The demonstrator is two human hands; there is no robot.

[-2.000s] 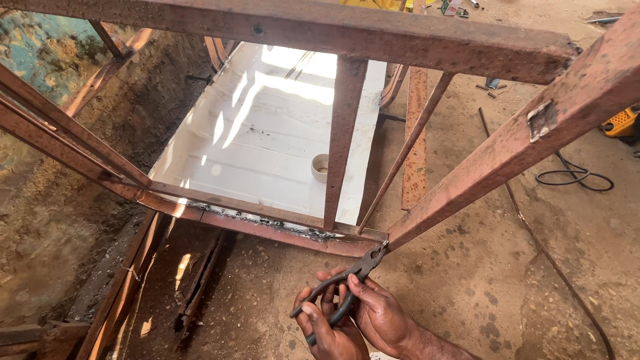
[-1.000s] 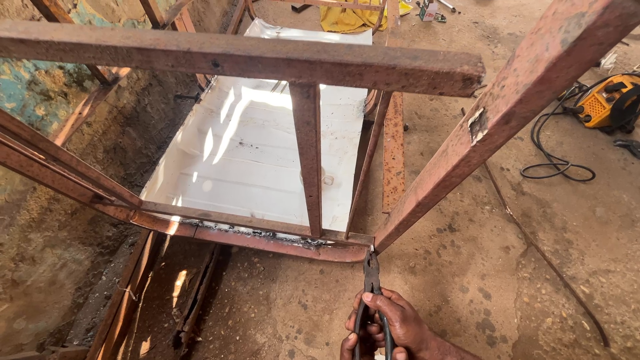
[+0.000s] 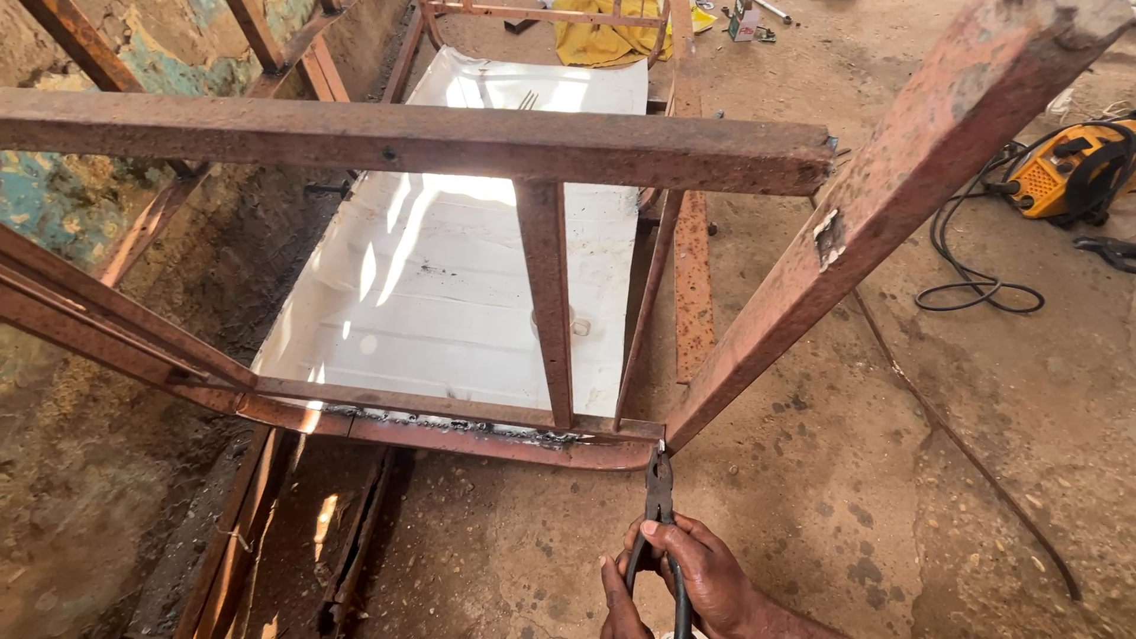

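Note:
Pliers with dark handles (image 3: 659, 497) point away from me, their jaws at the lower corner of a rusty square-tube steel frame (image 3: 444, 444), where a slanted steel tube (image 3: 799, 293) meets it. A small bright bit shows at the jaw tips; whether it is gripped I cannot tell. My right hand (image 3: 706, 568) is closed on the handles from the right. My left hand (image 3: 621, 599), partly cut off by the bottom edge, has its fingers at the left handle. Dark, beaded weld marks run along the frame's lower bar.
Behind the frame lies a white sheet panel (image 3: 426, 275). A rough wall (image 3: 89, 426) stands at the left. On the floor at right are a yellow-and-black power machine (image 3: 1056, 169), its looped cable (image 3: 976, 288) and a thin rod (image 3: 958, 435). Yellow cloth (image 3: 603, 40) lies at the back.
The pliers have turned from slanting beside the frame corner to pointing nearly straight at it. The left hand has shifted from around the handles to their left side. The view has shifted somewhat.

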